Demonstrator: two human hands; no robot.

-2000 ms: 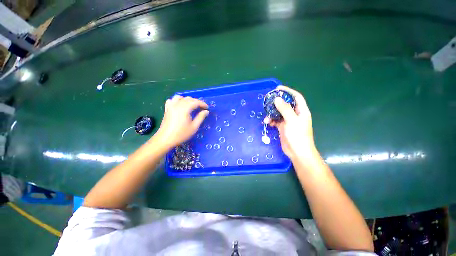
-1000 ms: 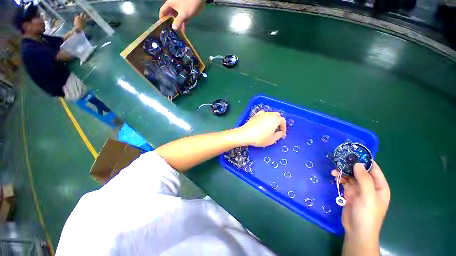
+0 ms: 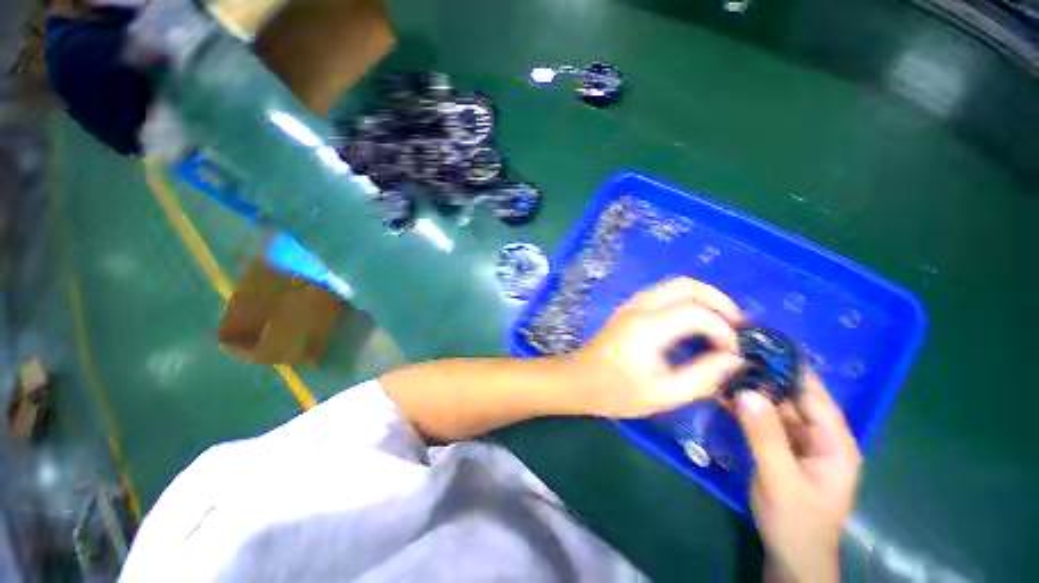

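My right hand (image 3: pixel 803 456) holds a round black unit (image 3: pixel 766 362) with a blue face over the right part of the blue tray (image 3: pixel 900 342). My left hand (image 3: pixel 655 353) is at the unit's left side, thumb and fingers pinched against its edge; blur hides whether a ring is between them. A pale connector (image 3: pixel 696 453) hangs below the unit. A ring pile (image 3: pixel 587 273) lies along the tray's left side, and single rings (image 3: pixel 794 302) lie blurred on its floor.
A heap of round units (image 3: pixel 427 142) lies on the green worktop left of the tray. A brown box (image 3: pixel 325 51) is tilted behind it. Single units lie at the back (image 3: pixel 600 83) and by the tray's left edge (image 3: pixel 523 271). A carton (image 3: pixel 279 319) and a person (image 3: pixel 97 74) are at left.
My left hand has moved from the ring pile to the unit in my right hand. The units from the other person's box now lie heaped on the worktop; that person's hand is out of view.
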